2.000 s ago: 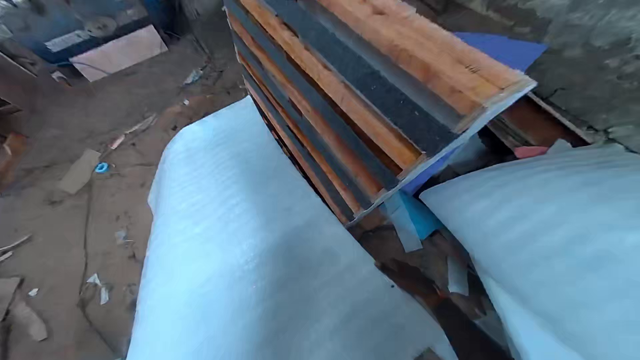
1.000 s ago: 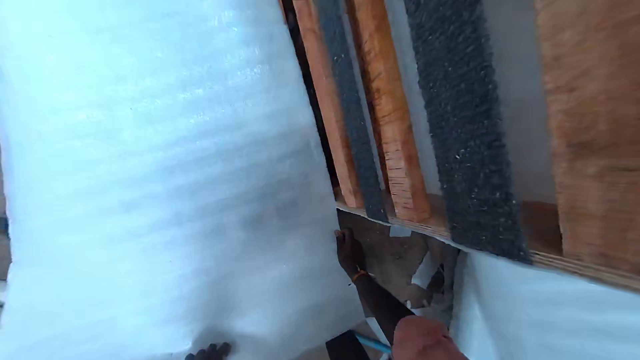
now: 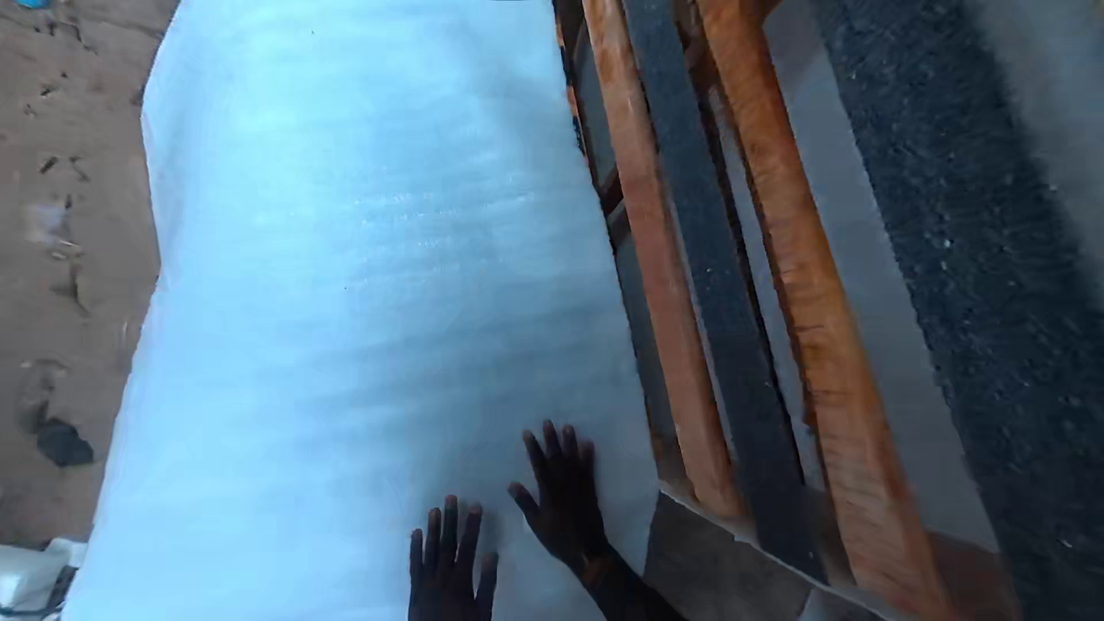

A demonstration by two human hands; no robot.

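Note:
A long white foam sheet [image 3: 371, 285] spreads over the middle of the view, faintly rippled across its width. Near its lower edge my left hand [image 3: 450, 565] lies flat on it, fingers apart, partly cut off by the frame's bottom. To its right and slightly higher, my right hand [image 3: 565, 496] also rests palm down on the sheet with spread fingers, a thin band at the wrist. Neither hand holds anything. Along the sheet's right edge stands a frame with orange-brown wooden slats [image 3: 811, 285] and dark grey strips [image 3: 716, 285] between them.
Brown dirt floor [image 3: 78, 216] with small scraps lies left of the sheet. A dark lump [image 3: 65, 442] rests on it. At the lower left corner is a whitish object [image 3: 30, 573]. The slatted frame bounds the right side, with a broad dark strip [image 3: 975, 302] there.
My right hand, at the sheet's right edge one second ago, now lies on its surface. More of my left hand shows on the sheet. The view has shifted considerably since two seconds ago.

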